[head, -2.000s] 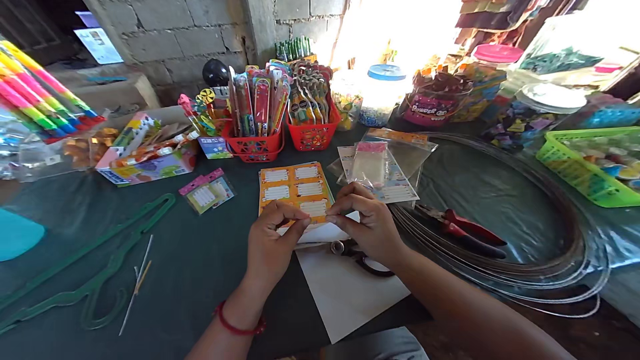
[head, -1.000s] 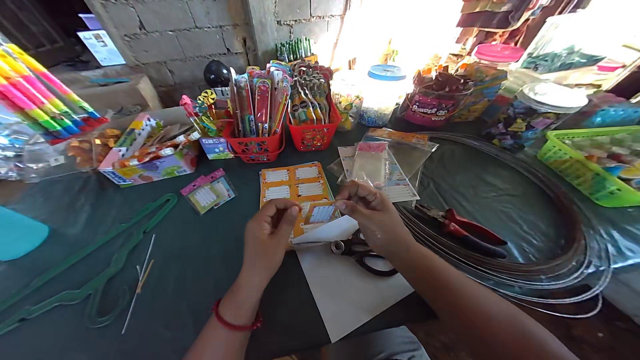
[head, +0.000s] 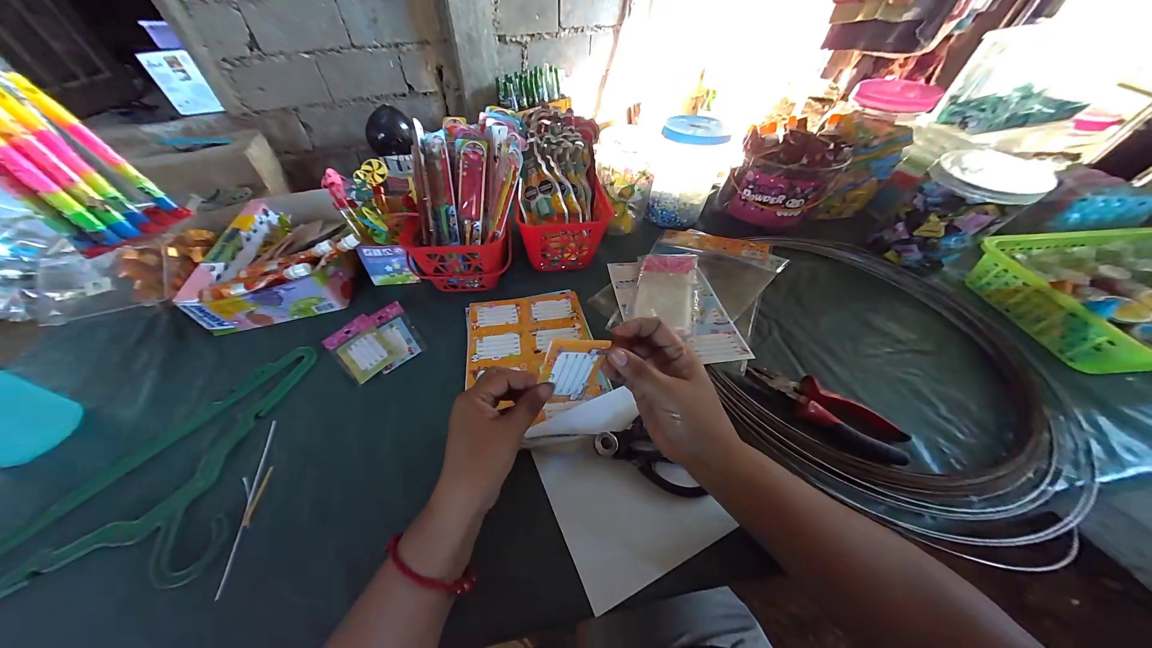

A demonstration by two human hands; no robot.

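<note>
Between thumb and fingers, my left hand [head: 486, 432] pinches the lower left side of a small orange-bordered label [head: 572, 371] with white lined fields. My right hand [head: 670, 391] grips its right edge. Behind and partly below it lies an orange sheet of similar labels [head: 498, 317]. White paper [head: 630, 531] lies under the hands, and a curled white piece [head: 585, 416] is just below the label. Scissors with black handles [head: 670, 477] rest on the paper, partly hidden by my right hand, beside a small metallic ring-shaped item [head: 606, 444]. Two small packaged label packs [head: 373, 342] lie left of the sheet.
Right of my hands are plastic sleeves [head: 666, 292], red-handled pliers [head: 837, 414] and a large wire coil [head: 1017, 387]. A green hanger [head: 193, 477] and thin strips [head: 256, 495] lie at left. Red baskets [head: 459, 261], tubs [head: 774, 193] and a green basket [head: 1062, 333] stand farther back.
The label held between my hands has turned its lined face into view; two seconds ago it was barely visible between my fingertips. My left hand has shifted slightly down.
</note>
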